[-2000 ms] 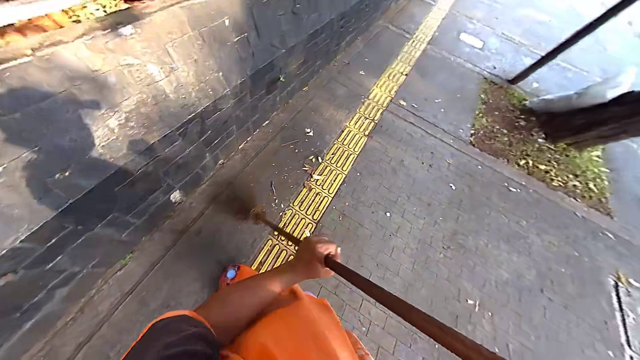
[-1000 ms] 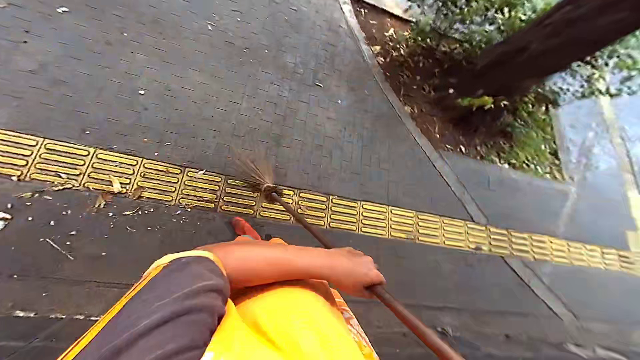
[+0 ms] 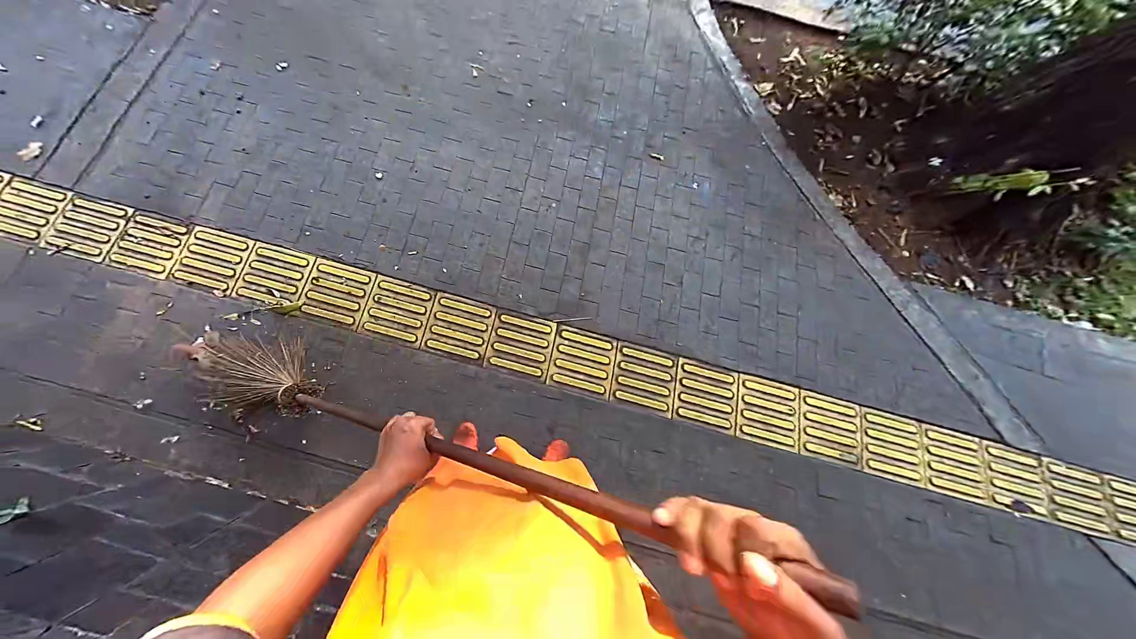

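My left hand point(image 3: 406, 449) is closed around the lower part of a long brown broom handle point(image 3: 568, 491). Near the handle's upper end, at the lower right, my right hand point(image 3: 741, 541) grips it too. The handle slants across in front of my orange-yellow garment point(image 3: 497, 568). At its far end, on the left, the stiff thin bristles point(image 3: 253, 371) fan out over the dark pavement, beside leaf bits and small litter point(image 3: 193, 350). A green leaf point(image 3: 286, 308) lies at the edge of the yellow tactile strip, just above the bristles.
Yellow tactile paving point(image 3: 524, 346) crosses the view from left to lower right. Beyond it lie dark paving bricks with scattered bits. A concrete curb point(image 3: 852, 248) borders a soil bed point(image 3: 879, 169) with dry leaves and plants at the upper right. Darker stone paving point(image 3: 98, 550) is at the lower left.
The broom head has moved left, from the tactile strip onto the dark pavement below it. Both hands now show on the handle; one showed before. The view has turned strongly since the first frame.
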